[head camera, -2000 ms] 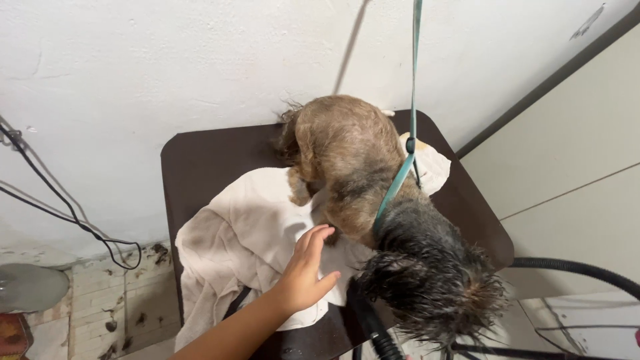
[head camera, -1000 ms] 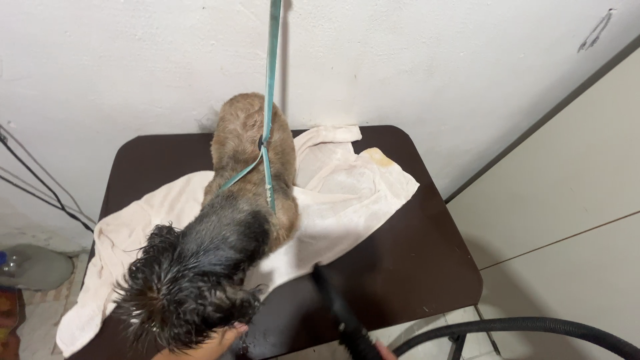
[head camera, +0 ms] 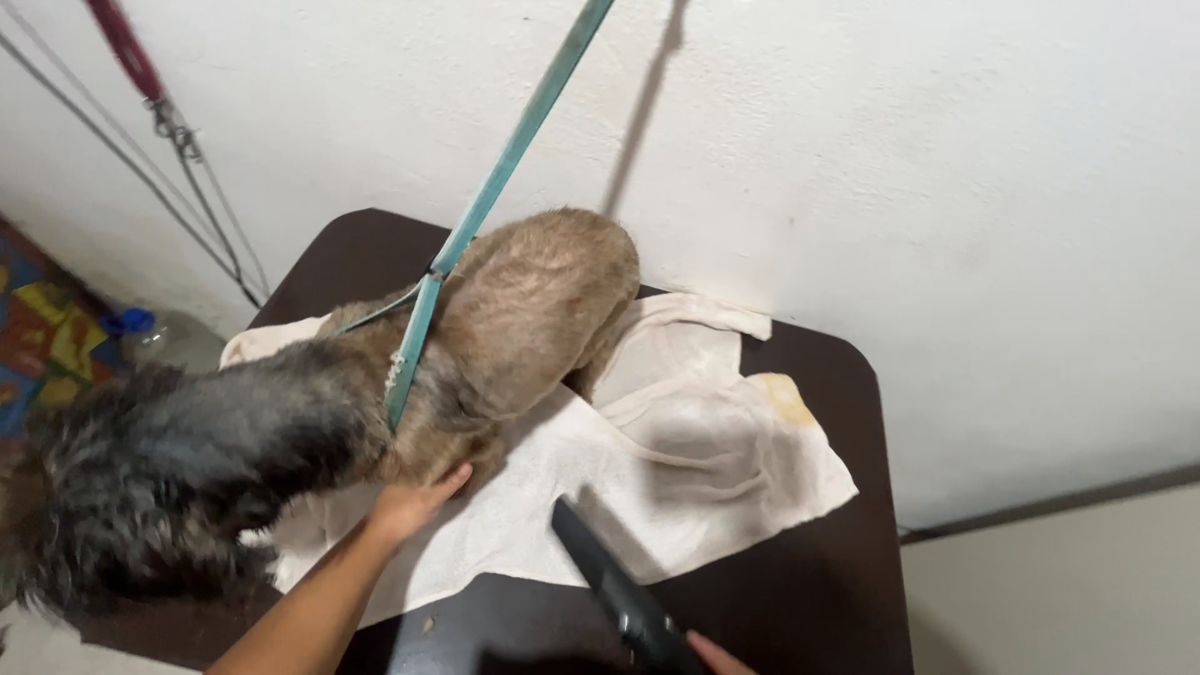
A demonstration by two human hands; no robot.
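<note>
A dog [head camera: 534, 319] with short brown fur on its body and long dark, damp-looking fur on its head stands on a white towel [head camera: 562, 469], its head toward the left edge. Around its chest runs a teal strap [head camera: 516, 141] that rises toward the top. My left hand [head camera: 417, 506] is at the dog's foreleg and chest, most of its fingers hidden under the fur. At the bottom, my right hand [head camera: 717, 656], mostly out of frame, holds a black dryer nozzle [head camera: 605, 572] that points up toward the dog, over the towel's near edge.
The dark brown table [head camera: 834, 375] has rounded corners and stands against a white wall [head camera: 937, 187]. A red strap [head camera: 127, 47] with a metal clip and thin cables hang at upper left. Below them are a plastic bottle with a blue cap [head camera: 138, 321] and a multicoloured item [head camera: 47, 328].
My left hand has moved from near the dog's head to its foreleg. The dog's head now points left instead of down. The view has shifted closer.
</note>
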